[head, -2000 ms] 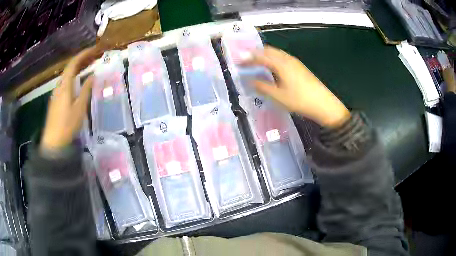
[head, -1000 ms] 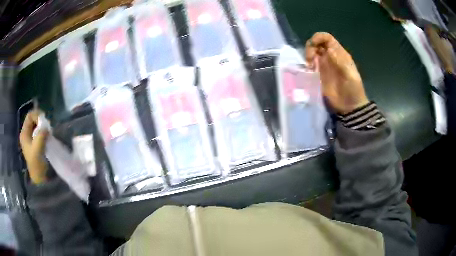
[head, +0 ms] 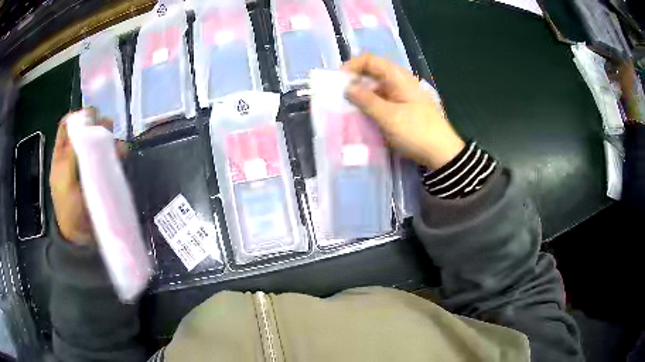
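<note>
A clear blister tray lies before me with bagged phones in its pockets, red and grey-blue through milky sleeves. My left hand holds bagged phones, seen edge-on and blurred, over the tray's left end. My right hand grips the top end of a bagged phone over a front-row pocket. Another bagged phone shows partly behind it at the right. A white printed barcode label lies tilted in an uncovered front-left pocket.
A dark smartphone with a pale rim lies left of the tray on the dark green mat. White paper sheets lie at the right edge. Part of another person's arm shows at the far right.
The front-left bagged phone has left its pocket, uncovering the label. My right hand has moved left from the right-end phone to the neighbouring one. My left hand has moved slightly right with its bagged phones.
</note>
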